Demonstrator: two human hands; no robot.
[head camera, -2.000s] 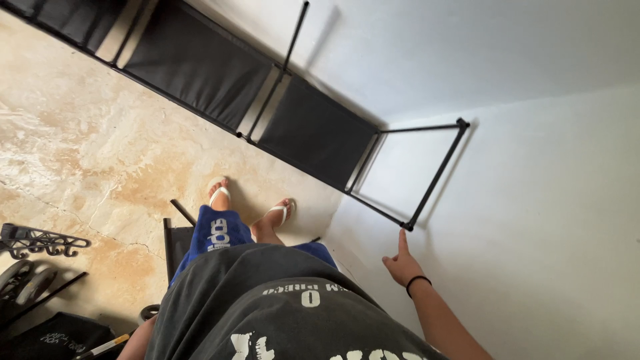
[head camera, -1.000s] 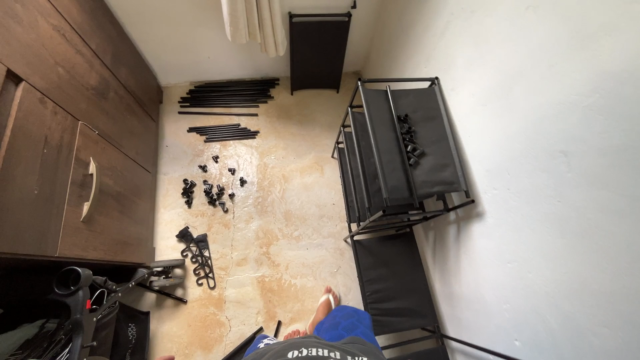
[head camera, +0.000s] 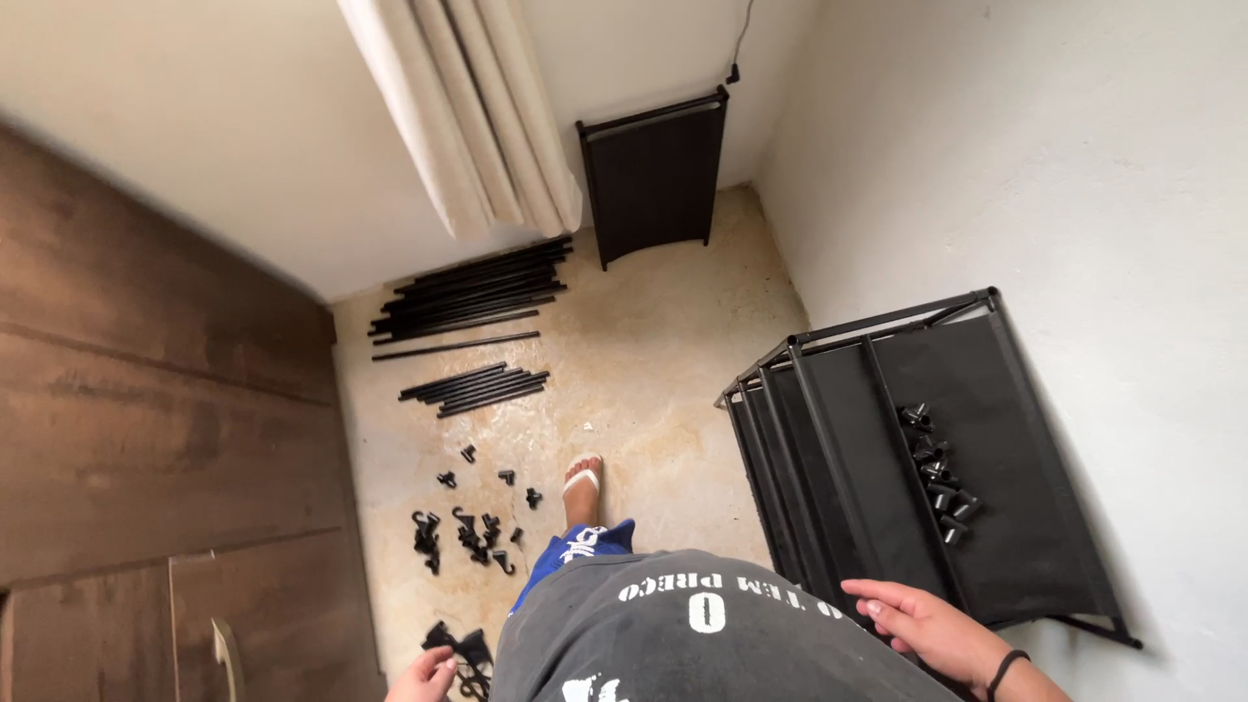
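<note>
My right hand (head camera: 926, 629), with a black band at the wrist, hangs at the lower right beside the black fabric rack (head camera: 848, 458); its fingers are spread and hold nothing. On the rack's top panel lie several black plastic connectors (head camera: 941, 478). At the bottom left my left hand (head camera: 426, 678) is partly in view, its fingers loosely curled, near black scrolled brackets (head camera: 468, 648) on the floor. It seems to hold nothing. Farther up are loose black connectors and hooks (head camera: 473, 534), short black tubes (head camera: 478, 388) and a pile of longer tubes (head camera: 478, 291).
A framed black fabric panel (head camera: 653, 180) leans on the far wall beside a pale curtain (head camera: 478, 117). A cable with a plug (head camera: 733, 73) hangs near it. The brown wooden furniture (head camera: 146, 390) stands along the left. My foot in a white flip-flop (head camera: 583, 480) is on the floor.
The view has swung widely. Two seconds ago my right hand pointed at a corner of the black frame; now it hangs beside the fabric rack. My left hand has come into view.
</note>
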